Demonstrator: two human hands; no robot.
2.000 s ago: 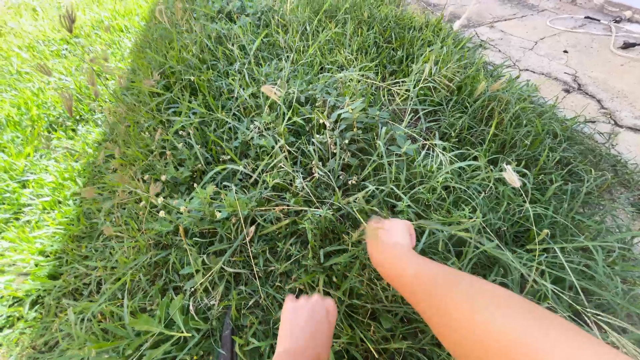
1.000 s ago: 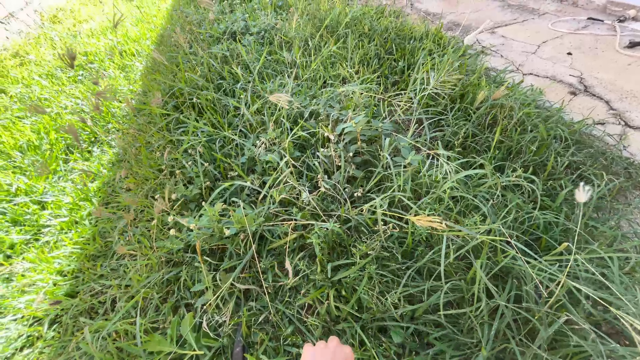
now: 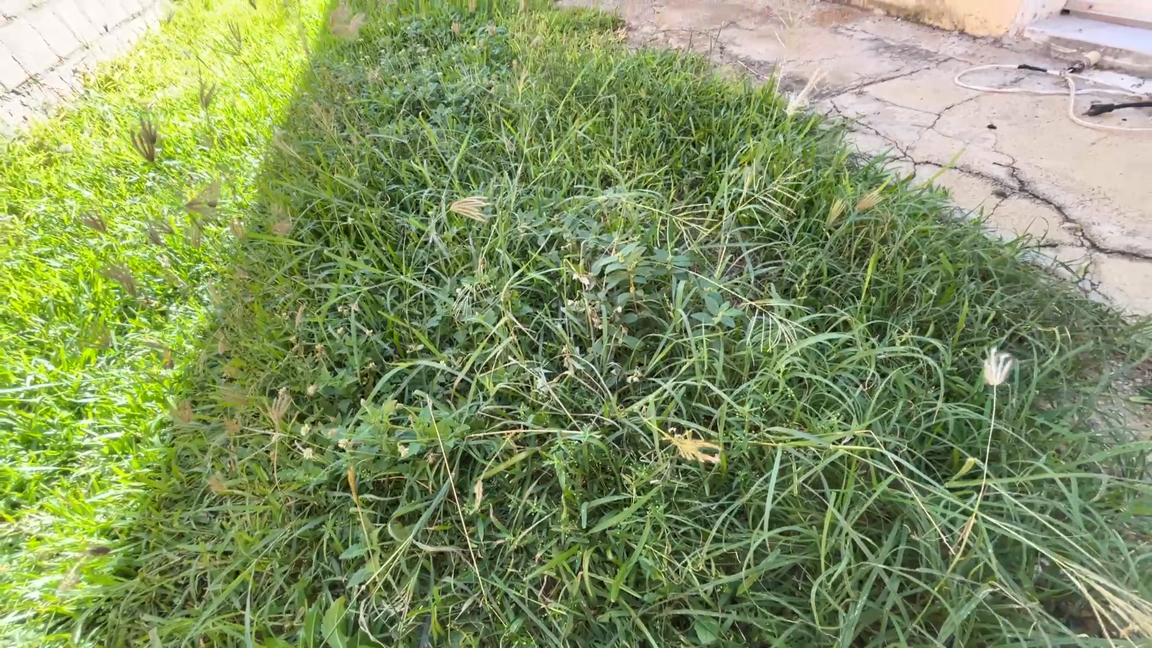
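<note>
Neither my left hand nor my right hand shows in the head view at this moment. Tall green grass (image 3: 558, 504) fills the shaded middle, mixed with broad-leaved weeds (image 3: 630, 270). A yellowish seed head (image 3: 695, 448) lies across the blades near the centre. Toward the right, a pale feathery seed head (image 3: 997, 367) stands on a thin stalk. Another tan seed head (image 3: 469, 209) leans in the upper middle.
Sunlit grass (image 3: 72, 360) runs along the left, with a pale paved surface (image 3: 54, 45) beyond it. Cracked concrete (image 3: 972, 135) borders the grass at the upper right. A white hose (image 3: 1017, 90) lies on it near a pale step (image 3: 1093, 34).
Both hands were low in the grass two seconds ago; one showed at the bottom edge a second ago. Now neither is in view. The view has tilted up slightly.
</note>
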